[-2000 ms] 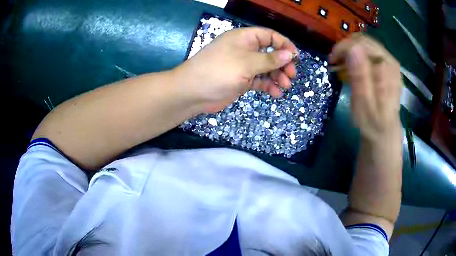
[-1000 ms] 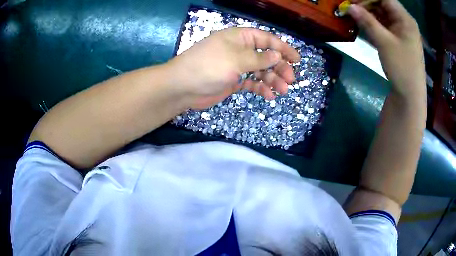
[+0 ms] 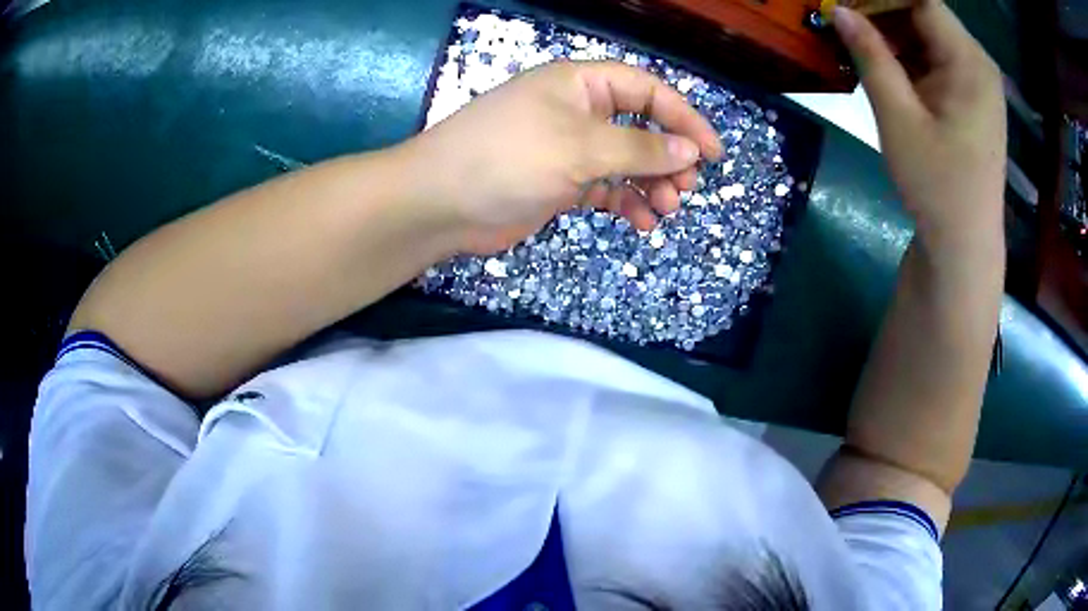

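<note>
My left hand (image 3: 573, 155) is over the tray of small silver metal parts (image 3: 620, 281). Its thumb and forefinger tips meet near the tray's right half, and its other fingers are curled. Whether a part is between the fingertips is too small to tell. My right hand (image 3: 943, 107) is at the top right, at the end of the red-brown fixture (image 3: 764, 36). It holds a thin brass-coloured tool (image 3: 877, 6), partly hidden by the fingers. A small yellow patch (image 3: 826, 12) shows at the fingertips, over the fixture. The fixture is cut off by the top edge.
The dark-rimmed tray lies on a glossy dark-green surface (image 3: 298, 84). A white strip (image 3: 850, 117) lies below the fixture's right end. More red-brown pieces (image 3: 1062, 269) are at the right edge. My white, blue-trimmed shirt is close below the tray.
My right hand has moved up and right from the tray's side to the fixture. The fixture's end sits lower in view than at first. My left fingertips parted, then closed together again over the tray.
</note>
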